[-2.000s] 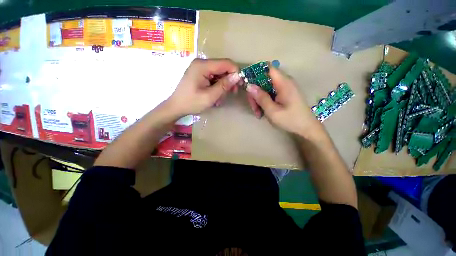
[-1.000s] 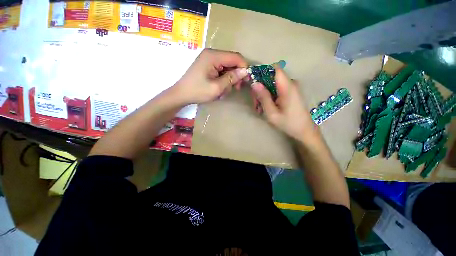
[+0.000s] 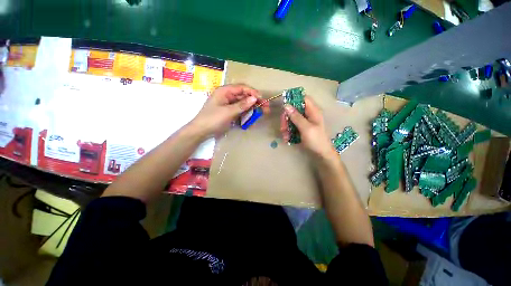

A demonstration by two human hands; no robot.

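Observation:
My left hand (image 3: 232, 106) holds a blue battery (image 3: 251, 118) with a white label; the battery hangs tilted below the fingers. Thin reddish-yellow leads (image 3: 272, 99) run from my left fingertips to the top of a green circuit board panel (image 3: 295, 98). My right hand (image 3: 307, 125) grips this panel, which stands roughly upright between thumb and fingers. Whether the leads are joined to the panel is too small to tell. A spare panel (image 3: 344, 139) lies on the brown cardboard beside my right hand.
A board pile (image 3: 428, 151) lies right of the grey post (image 3: 414, 53). Blue batteries with small boards lie on the green belt (image 3: 224, 28) at the top. Printed sheets (image 3: 129, 120) cover the left. A round green scrap (image 3: 274, 144) lies on the cardboard (image 3: 252, 179).
A blue battery with leads now shows in my left hand. The held panel has turned more upright and the hands are slightly farther apart. The view has shifted, showing more of the belt.

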